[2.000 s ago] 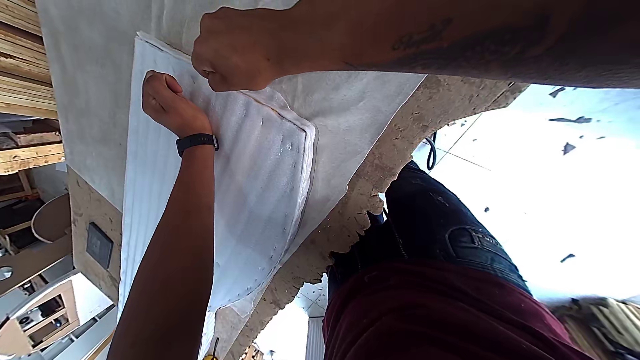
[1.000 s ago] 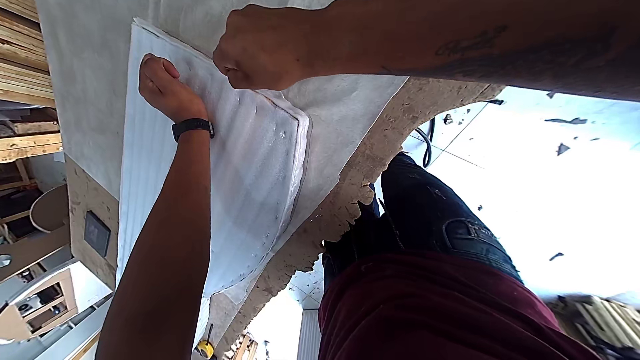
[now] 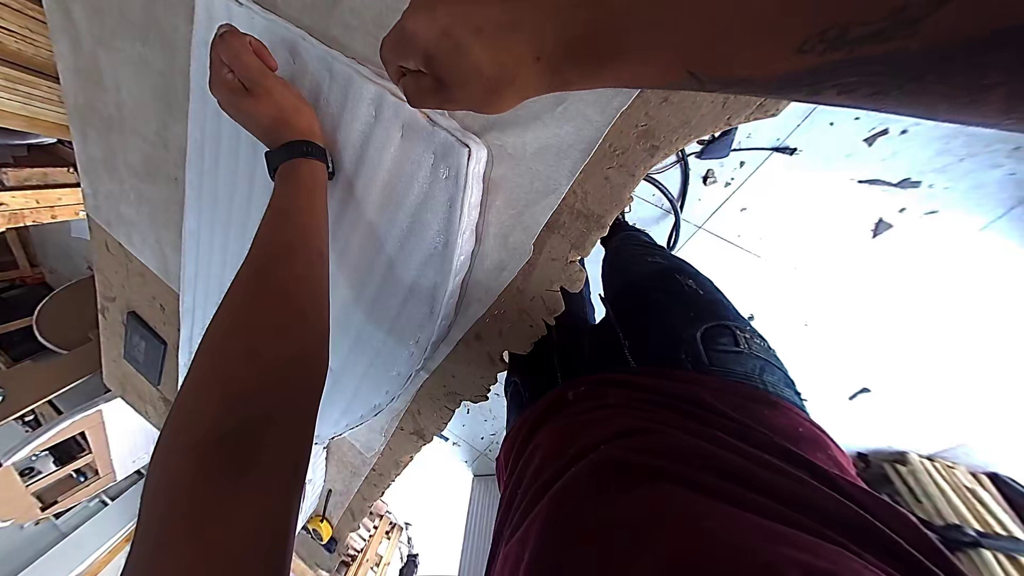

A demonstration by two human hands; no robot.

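A white, ribbed foam-like sheet with a thick, raised edge lies over pale grey sheet material. My left hand, with a black band on its wrist, is curled closed over the upper left part of the white sheet. Across the sheet's upper edge, my right hand forms a fist beside the raised rim. Nothing can be made out in either hand, though the insides of both fists are hidden. A brown board with a ragged edge shows beneath the grey material.
A dark rectangular object lies on the board at left. Near its lower end is a yellow tape measure. Stacked wood strips stand at upper left, others at lower right. A black cable and scraps lie on the tiled floor.
The fists keep nearly the same places on the white sheet, both closed throughout. The view has shifted slightly.
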